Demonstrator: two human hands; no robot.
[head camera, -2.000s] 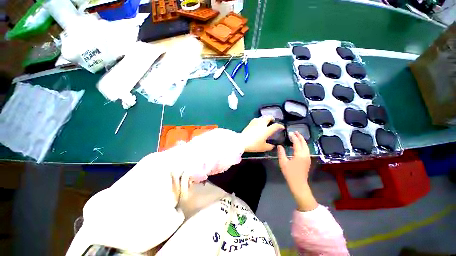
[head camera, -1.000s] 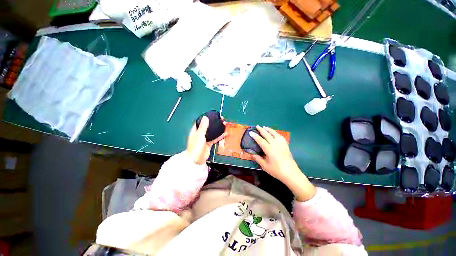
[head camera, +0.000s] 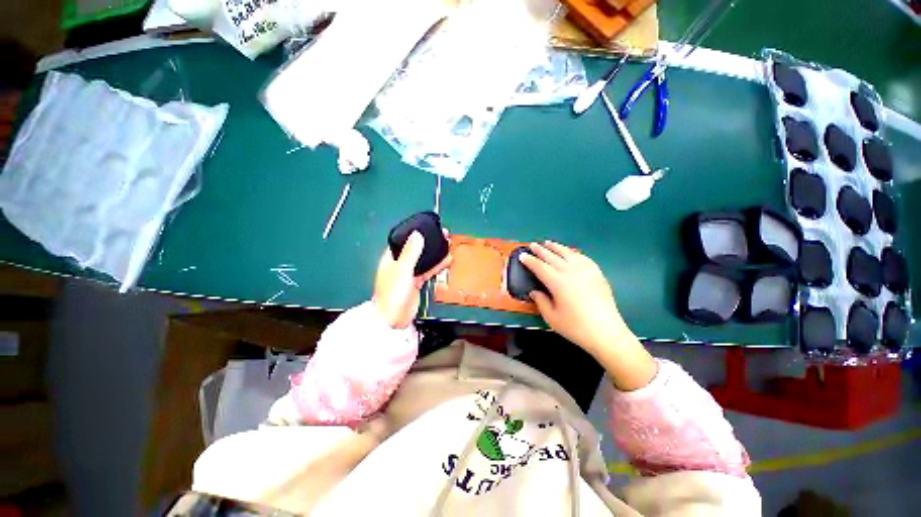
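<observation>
My left hand holds a black shell just left of the orange fixture, thumb across it. My right hand rests over another black shell in the right pocket of the orange fixture; its fingers hide part of that shell. The fixture's left pocket shows bare orange. Four open black cases stand grouped at the right beside the blister tray.
The filled blister tray is far right. The glue bottle, blue pliers and slim white tool lie behind. Plastic bags, a wadded tissue and a thin stick lie behind left. An empty tray is far left.
Both hands have come left from the open cases to the fixture, a black shell now in my left hand. My right hand and its shell have since shifted right within the fixture.
</observation>
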